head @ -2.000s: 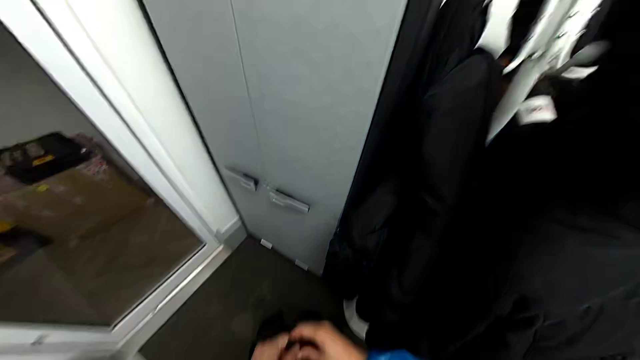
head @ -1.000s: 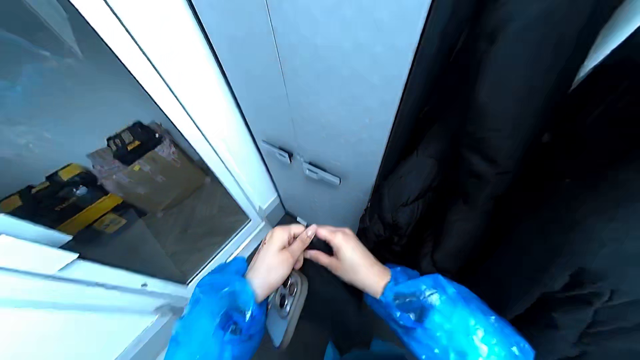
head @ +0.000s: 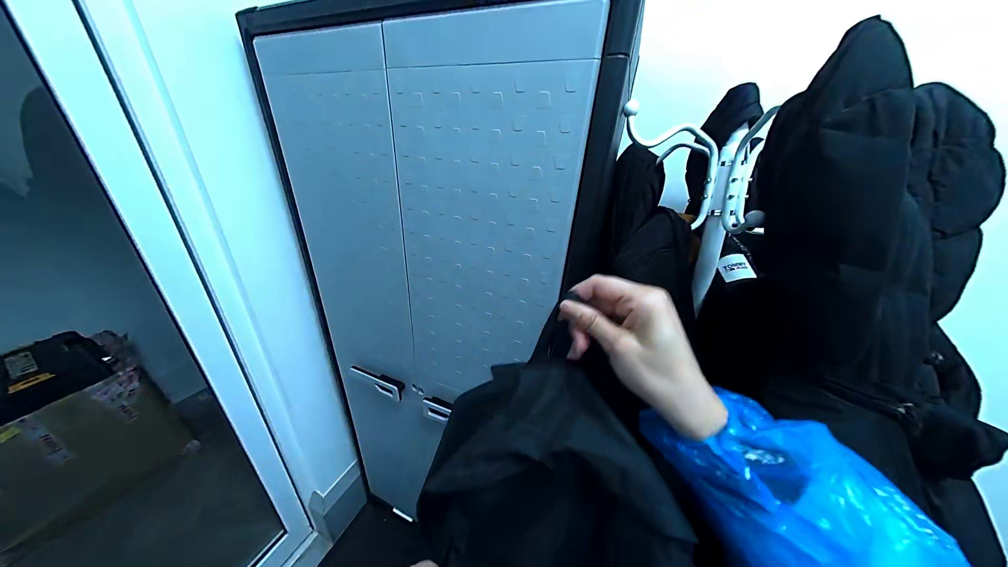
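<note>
My right hand (head: 630,339), with a blue plastic sleeve cover (head: 795,480) on the forearm, is raised at the centre right and pinches a bit of black cloth between thumb and fingers. Just below and left of it, a black fabric garment (head: 551,465) spreads over the bottom middle. Of my left hand (head: 425,563), only a small patch of skin shows at the bottom edge, beside the garment; the garment or the frame edge hides the rest, so its grip cannot be judged.
A grey two-door cabinet (head: 472,220) with a black frame stands ahead. To its right, a white coat stand (head: 713,236) bears black padded coats (head: 850,220). At left is a white-framed glass door (head: 189,299), with a cardboard box (head: 87,441) behind the glass.
My hands were together low in the middle one second ago; now the right is raised, holding black cloth, and the left is nearly out of frame. A black garment has come into view. The view has tilted up.
</note>
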